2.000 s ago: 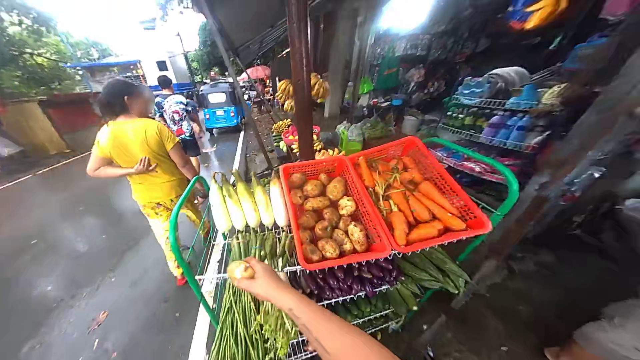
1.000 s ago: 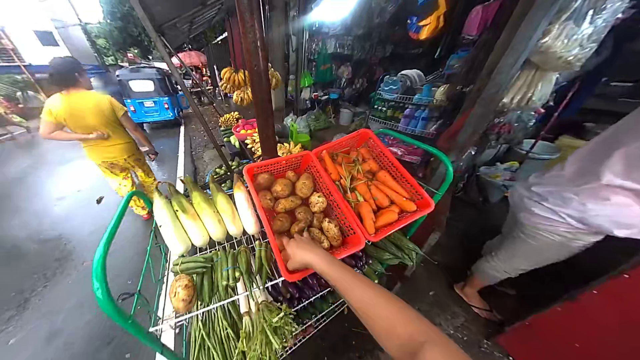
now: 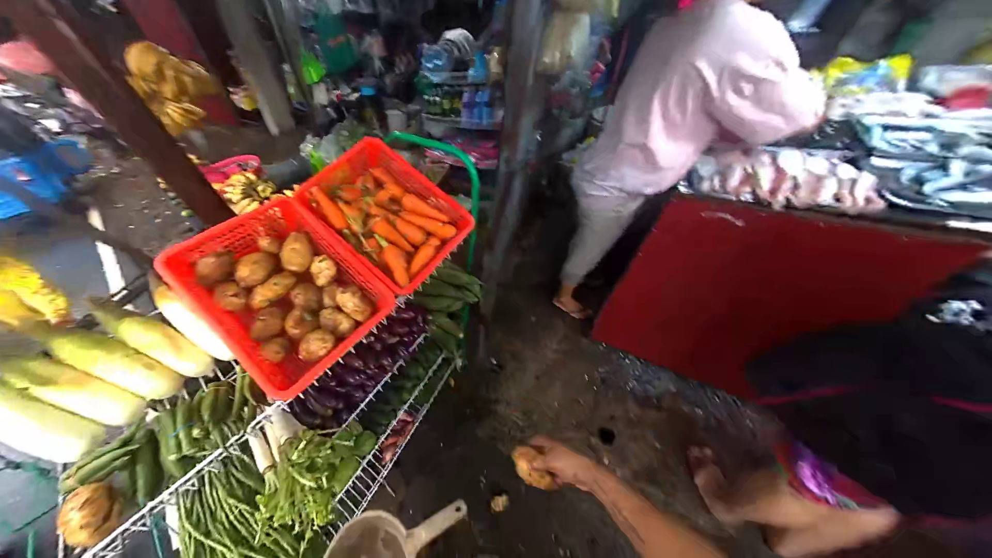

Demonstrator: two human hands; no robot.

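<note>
My right hand [image 3: 564,459] holds a brown potato [image 3: 533,468] over the wet ground, right of the wire rack. On the rack, a red plastic basket of potatoes [image 3: 298,291] stands against another red basket of carrots [image 3: 387,221]. Beneath and in front of them lie purple eggplants [image 3: 364,360], bundled string beans [image 3: 232,504] and leafy greens [image 3: 318,473]. Pale green long vegetables [image 3: 116,356] line the rack's left side. A large brown root vegetable [image 3: 89,513] rests at the lower left corner. My left hand does not show.
A plastic dipper [image 3: 380,535] with a handle is at the bottom edge. A person in a light pink top [image 3: 690,93] leans over a stall with a red front [image 3: 759,287]. Another person in dark clothing [image 3: 876,403] is close at the right. A post [image 3: 515,139] stands behind the rack.
My right hand has moved from the potato basket to the right, away from the rack, and now has a potato in it. The view has swung far to the right.
</note>
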